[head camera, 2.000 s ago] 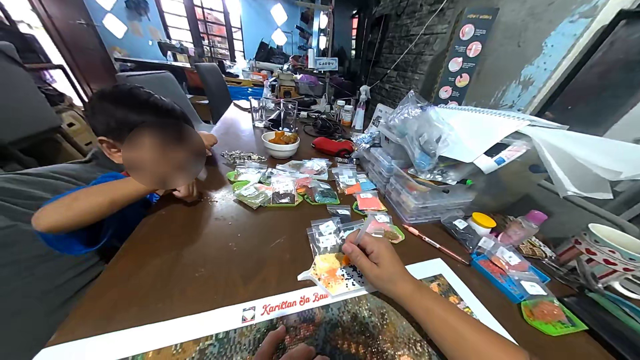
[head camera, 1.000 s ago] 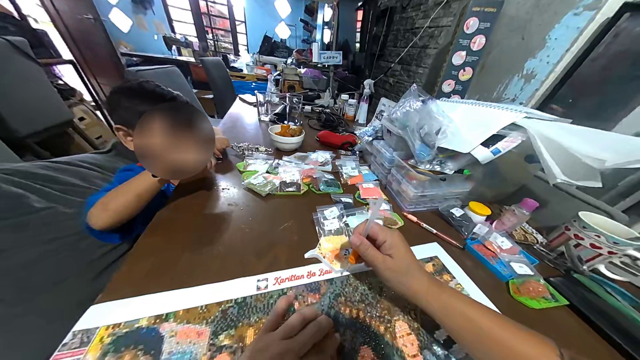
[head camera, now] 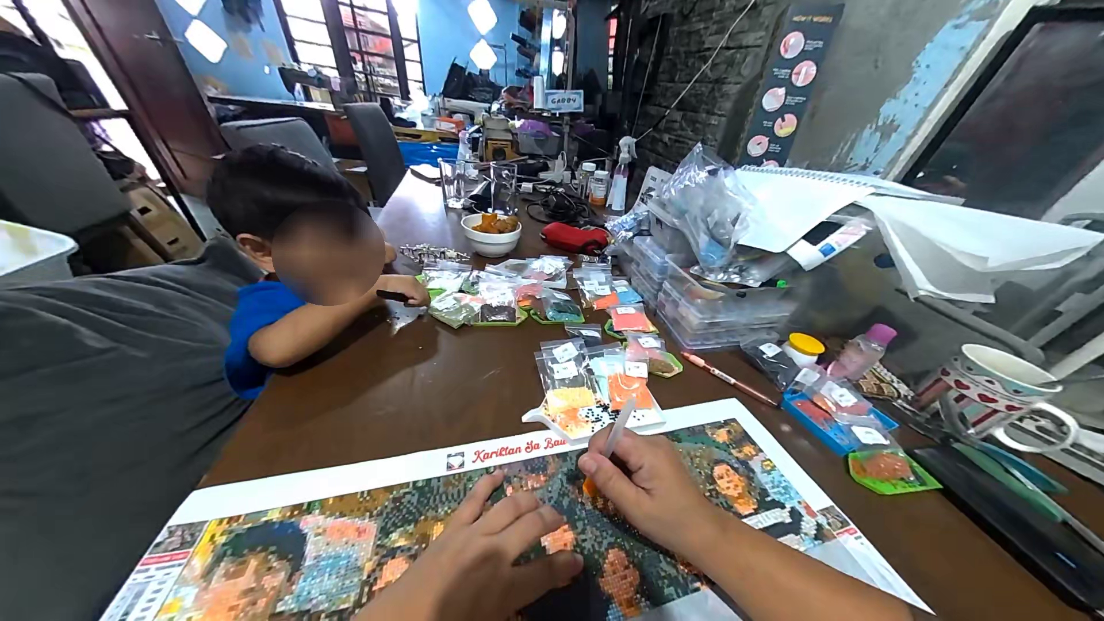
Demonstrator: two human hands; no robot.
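A diamond painting canvas [head camera: 379, 509] with a white border lies across the near side of the table. My left hand [head camera: 496, 548] rests on its middle with fingers spread, holding nothing. My right hand [head camera: 647, 483] grips a translucent pen-like applicator [head camera: 618, 429], its lower end over the picture near an orange spot. Just beyond the canvas's top edge, a white tray [head camera: 539, 416] holds loose orange and dark beads. On the tray lie small zip bags, one of yellowish beads [head camera: 571, 398] and one of orange beads [head camera: 627, 391].
Bead bags [head camera: 498, 312] on green trays lie farther back. A person [head camera: 297, 259] leans on the table at left. A white bowl [head camera: 492, 241], clear plastic boxes [head camera: 720, 315], a red pen [head camera: 729, 378], a blue tray [head camera: 819, 431] and a heart-patterned mug [head camera: 979, 388] stand around.
My right hand has moved from the bead tray down to the canvas with the applicator. My left hand has come farther onto the canvas. The other person's head and arm have shifted.
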